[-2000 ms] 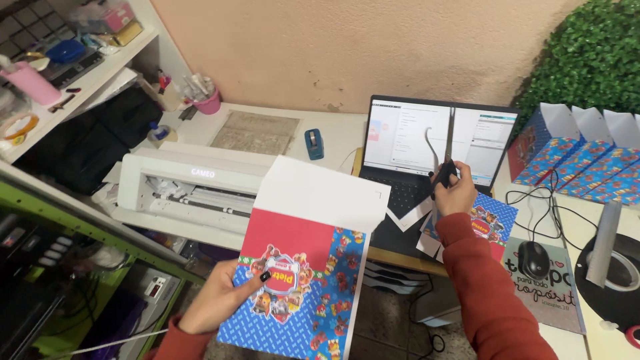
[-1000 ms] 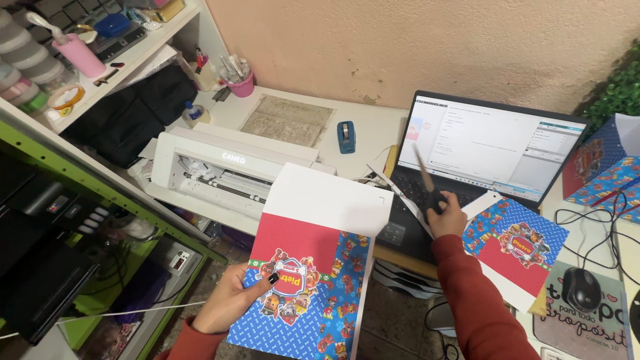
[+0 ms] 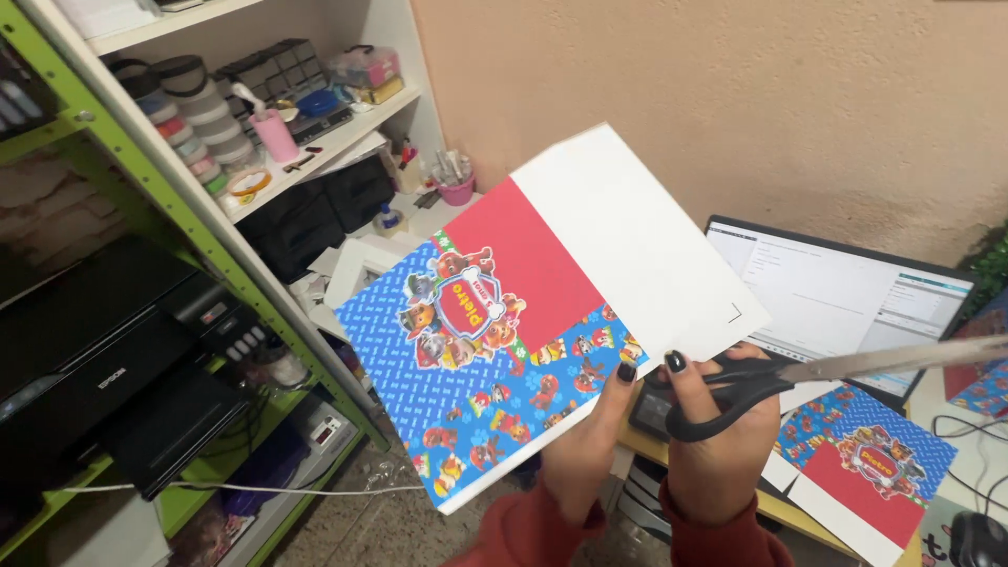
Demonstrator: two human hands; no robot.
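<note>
A printed cardstock sheet (image 3: 543, 260), red and blue with cartoon dogs and a white blank end, is tilted in front of me. My left hand (image 3: 587, 441) grips its lower edge, thumb on the printed face. Beside it, my right hand (image 3: 720, 441) holds black-handled scissors (image 3: 835, 366), blades pointing right, while its thumb and fingers also touch the sheet's white corner. A second printed sheet (image 3: 874, 465) with a similar design lies at the lower right, below the laptop (image 3: 835, 291).
A black printer (image 3: 118, 354) sits on a green metal rack at left. White shelves (image 3: 331, 146) hold containers and a pink cup. A pink pot of pens (image 3: 455, 185) stands at the wall. A mouse (image 3: 976, 539) and cables are lower right.
The right hand has come in from the laptop area to the sheet's edge, still holding the scissors. The sheet is now raised and turned. The view has swung left.
</note>
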